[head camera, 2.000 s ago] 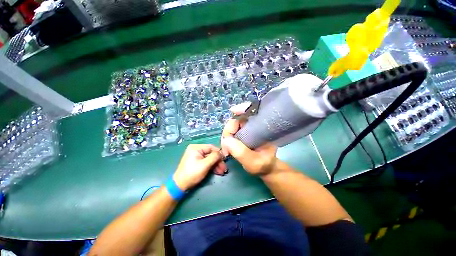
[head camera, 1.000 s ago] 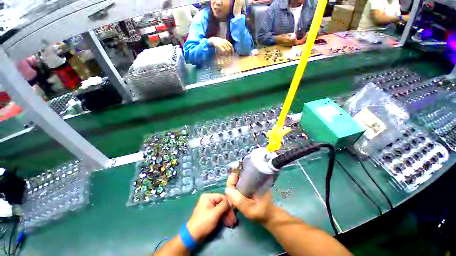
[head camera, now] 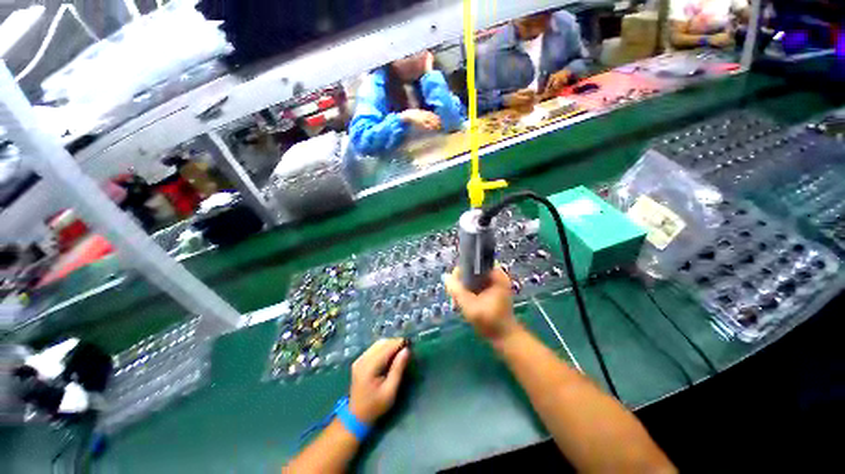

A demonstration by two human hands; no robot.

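My right hand (head camera: 484, 301) is closed around the grey electric screwdriver (head camera: 476, 248), which hangs upright from a yellow tie (head camera: 475, 139). Its bit is hidden. My left hand (head camera: 377, 375), with a blue wrist strap (head camera: 352, 421), is over the green mat, left of and lower than my right hand. A small dark part (head camera: 406, 343) shows at its fingertips. The hands are apart. Behind them are a tray of jumbled small parts (head camera: 318, 319) and a wider tray of parts in rows (head camera: 408, 287).
A green box (head camera: 593, 231) and a crumpled plastic bag (head camera: 662, 208) stand at the right. More filled trays lie far right (head camera: 760, 268) and far left (head camera: 157, 370). A black cable (head camera: 579, 305) loops beside my right forearm. People sit across the line at a further bench.
The view has tilted up, showing the people opposite. My right hand has moved up and away from my left hand with the screwdriver, which now stands more upright.
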